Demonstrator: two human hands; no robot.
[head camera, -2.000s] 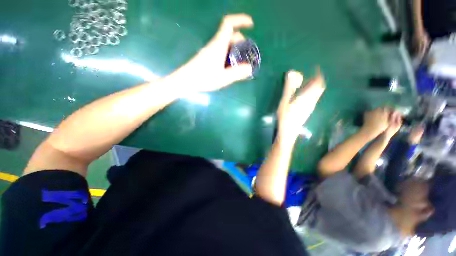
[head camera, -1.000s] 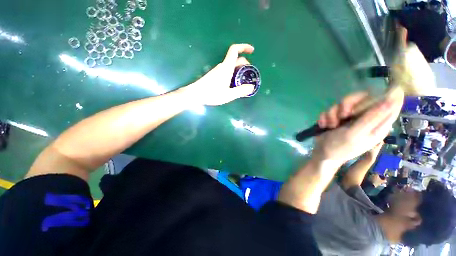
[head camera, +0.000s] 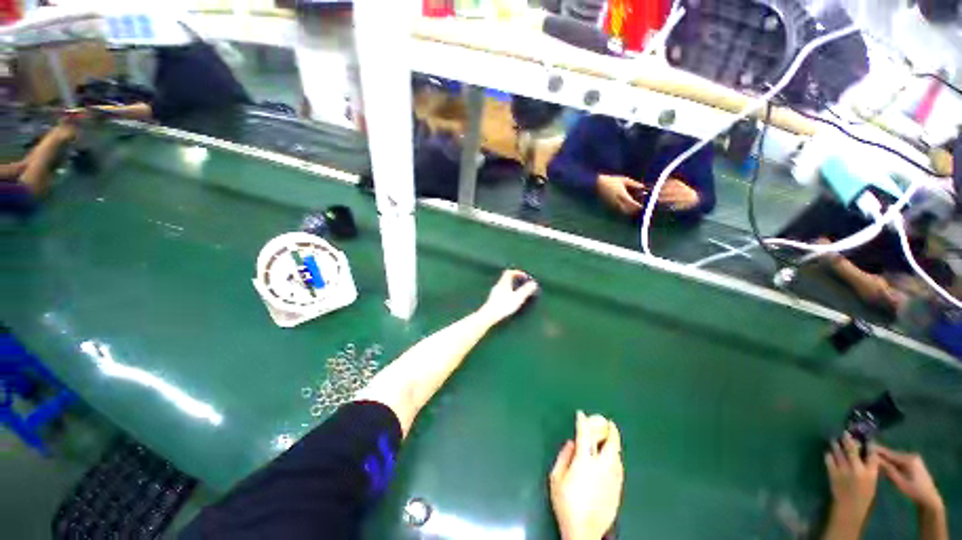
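My left hand (head camera: 511, 295) is stretched out over the far part of the green tabletop (head camera: 675, 369). Its fingers are curled round a small dark part (head camera: 524, 283), which looks like the black housing and is mostly hidden. My right hand (head camera: 591, 480) is low in the middle, its thumb and fingertips close together; whether it holds something small cannot be told. A loose pile of silver rings (head camera: 344, 380) lies left of my left forearm. A small round silver part (head camera: 418, 512) lies near the bottom edge. No mallet can be made out.
A white post (head camera: 392, 190) stands beyond the rings. Left of it are a white round housing (head camera: 306, 278) with a blue item inside and a black part (head camera: 335, 222). A metal rail (head camera: 591, 245) crosses behind. Another person's hands (head camera: 857, 475) work at right; a black tray (head camera: 121, 496) is at lower left.
The view has swung up and levelled. My left hand has reached out to the far side with the dark part. My right hand no longer shows the mallet it held a second ago.
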